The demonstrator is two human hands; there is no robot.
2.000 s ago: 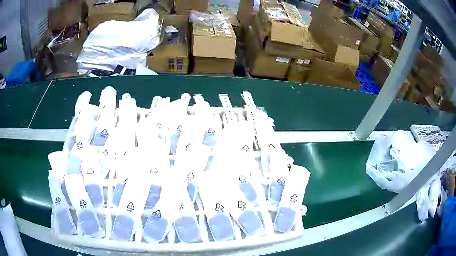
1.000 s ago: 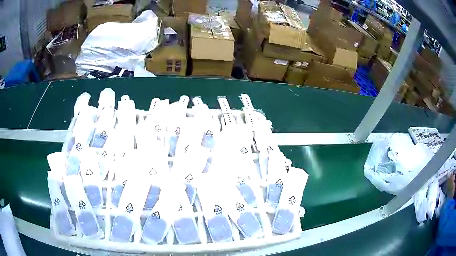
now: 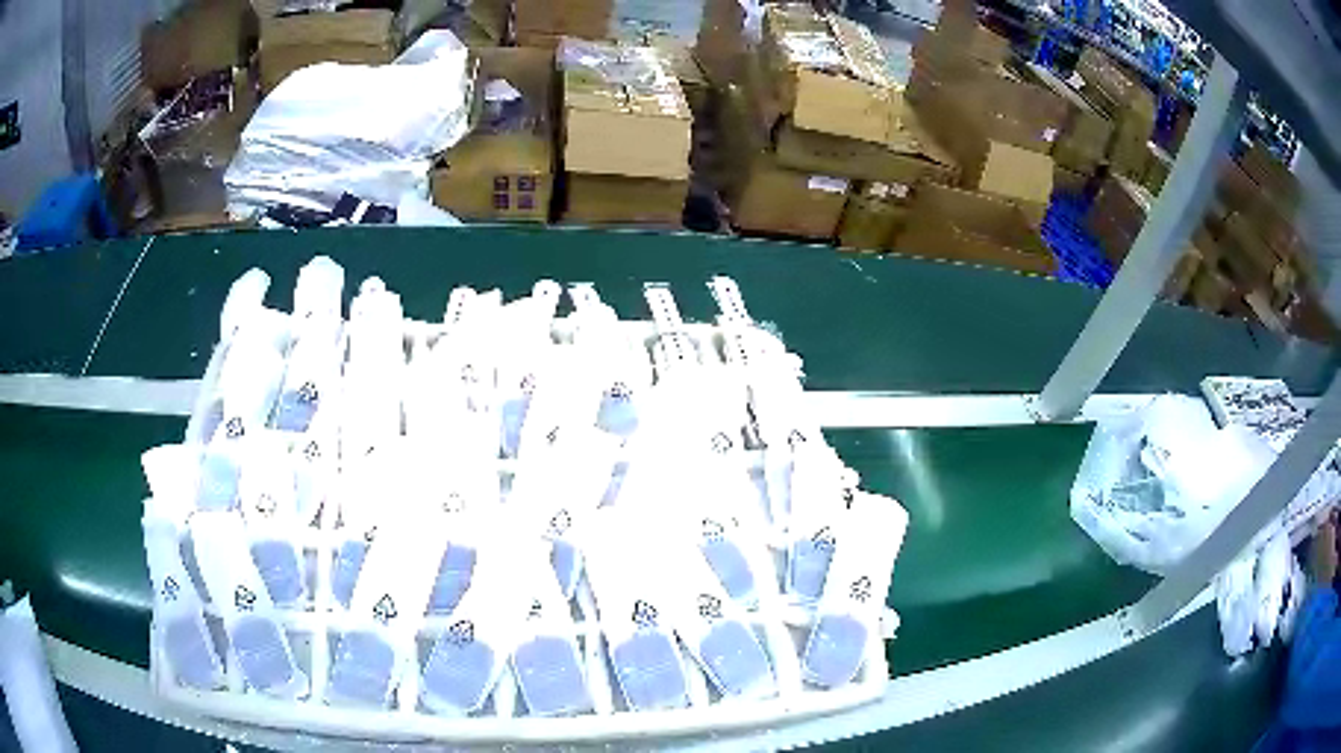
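A wide white packing tray (image 3: pixel 515 724) lies on the green belt in front of me. It holds rows of slim white units in milky protective bags (image 3: pixel 385 625), each with a small black symbol and a blue-grey patch at its lower end. Two units at the back right (image 3: pixel 731 302) show a row of small dark marks. The middle of the tray is overexposed, so single units there are hard to tell apart. Neither of my hands is in the picture.
A crumpled clear plastic bag (image 3: pixel 1162 478) lies at right by the slanted metal post (image 3: pixel 1154 243). A second patterned tray (image 3: pixel 1250 405) and a person's blue sleeve (image 3: pixel 1313 677) are at the right edge. A white sleeve (image 3: pixel 27 684) is at far left. Cartons (image 3: pixel 625 140) stand beyond the belt.
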